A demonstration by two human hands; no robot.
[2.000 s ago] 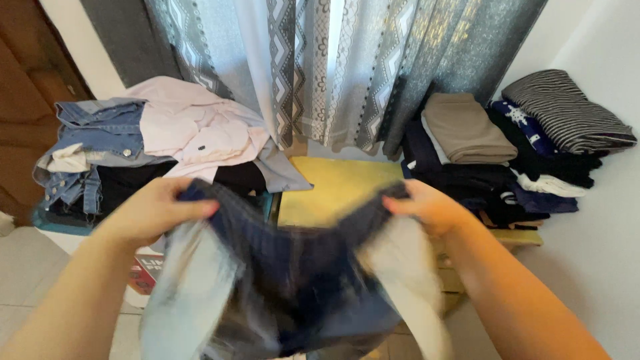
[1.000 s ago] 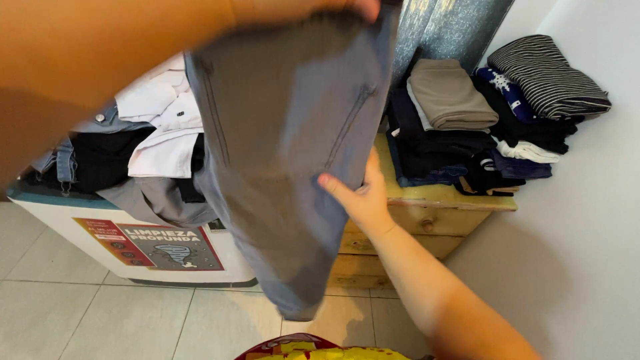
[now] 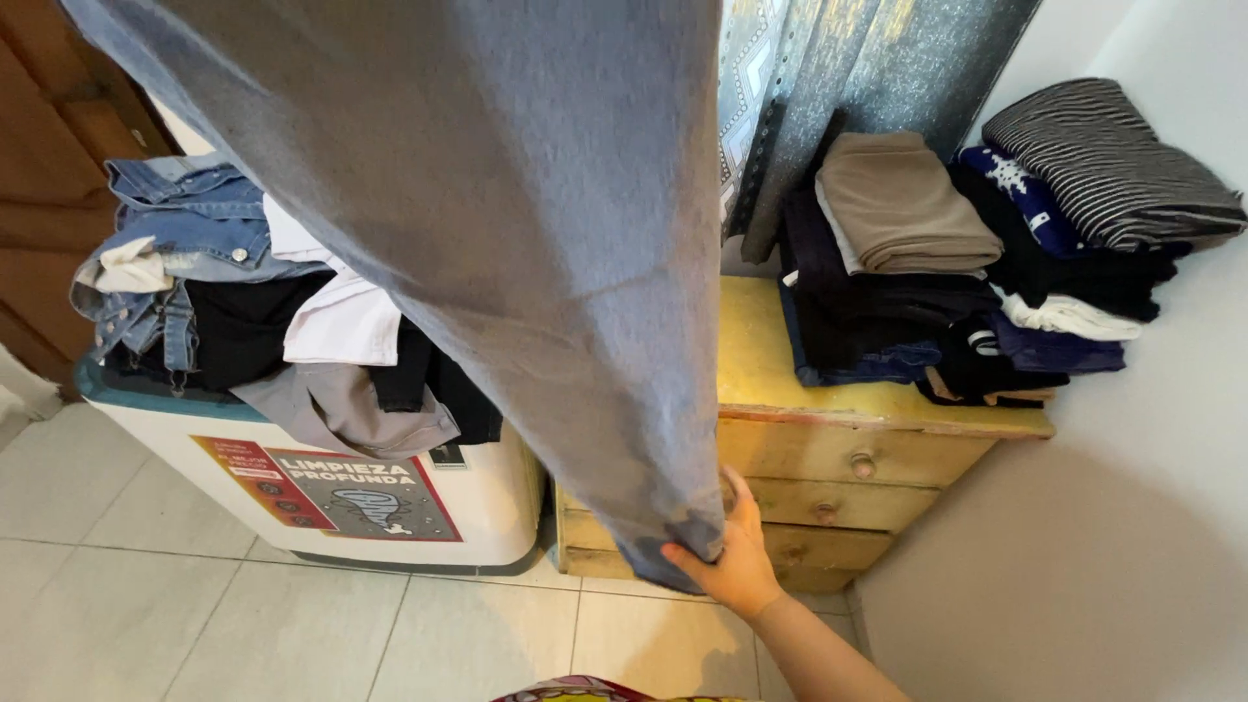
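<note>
A pair of blue-grey trousers (image 3: 546,224) hangs lengthwise in front of me, its upper end cut off by the top of the view. Near the hem, my right hand (image 3: 726,551) grips the lower end of the leg, thumb in front and fingers behind the cloth. My left hand is out of view. Behind the trousers, on the left, lies a loose heap of clothes with a denim garment (image 3: 210,219), white cloth (image 3: 346,317) and a grey garment (image 3: 341,409). To the right stand stacks of folded clothes, among them brown folded cloth (image 3: 902,205) and a striped garment (image 3: 1107,161).
The heap rests on a white washing machine (image 3: 507,517) with a printed sticker. A yellow wooden chest of drawers (image 3: 868,414) carries the folded stacks, beside the wall (image 3: 1121,546) at the right. Curtains (image 3: 877,68) hang behind; the floor is tiled (image 3: 312,624).
The trousers, earlier held by both hands at the waist, now hang lengthwise. My right hand has moved down the leg to the hem. My left hand has left the view.
</note>
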